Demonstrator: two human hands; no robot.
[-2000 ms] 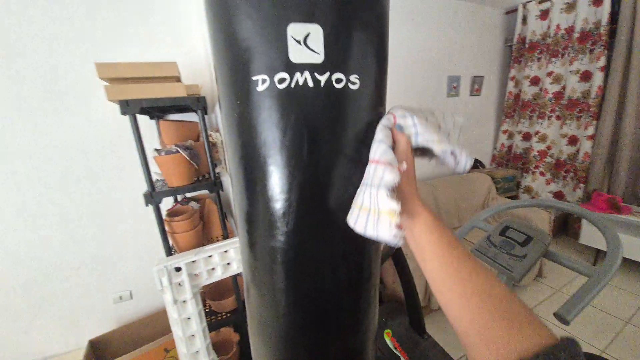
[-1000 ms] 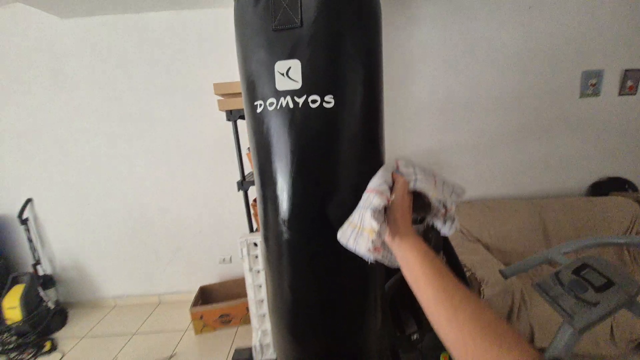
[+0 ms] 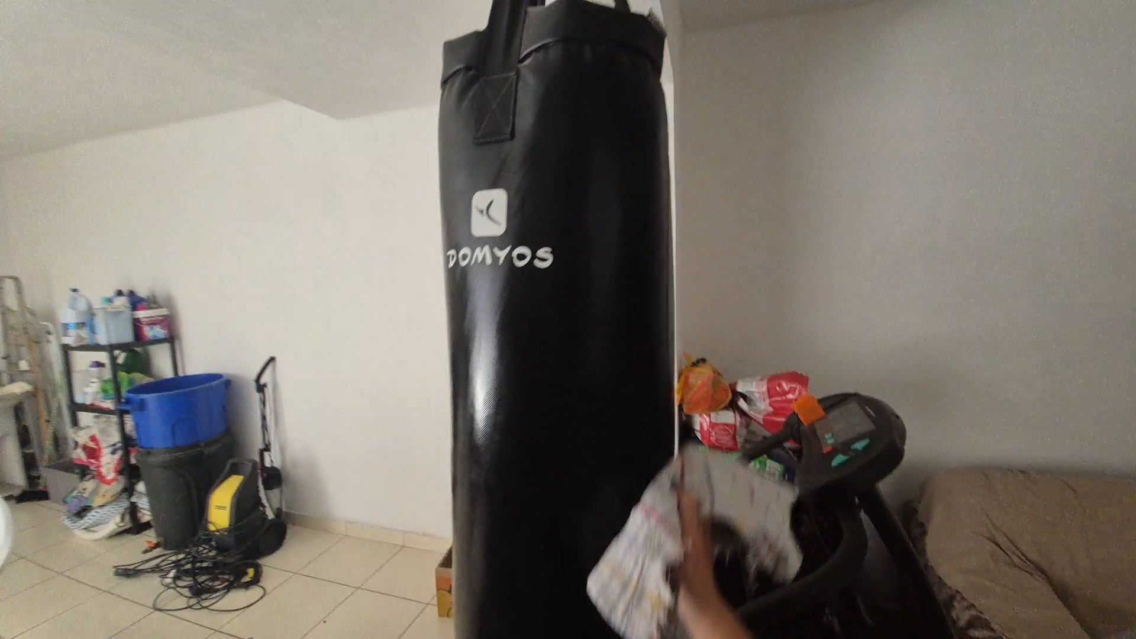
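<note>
A black Domyos punching bag [image 3: 568, 355] hangs upright in the centre, its straps running up out of view. My right hand [image 3: 699, 568], blurred, holds a light checked cloth [image 3: 643, 550] at the lower right edge of the bag. Whether the cloth touches the bag cannot be told. The cloth spreads to both sides of the hand. My left hand is not in the picture.
Right of the bag stand an exercise machine with a console [image 3: 848, 435] and a brown-covered couch [image 3: 1029, 524]. Far left are a shelf of bottles [image 3: 120, 344], a blue tub [image 3: 180, 413], a yellow-black pressure washer [image 3: 229, 506] and tangled cables [image 3: 200, 572] on the tiled floor.
The view has swung left around the bag, and the bag's top now shows. My right hand still holds the cloth, now lower against the bag than two seconds ago.
</note>
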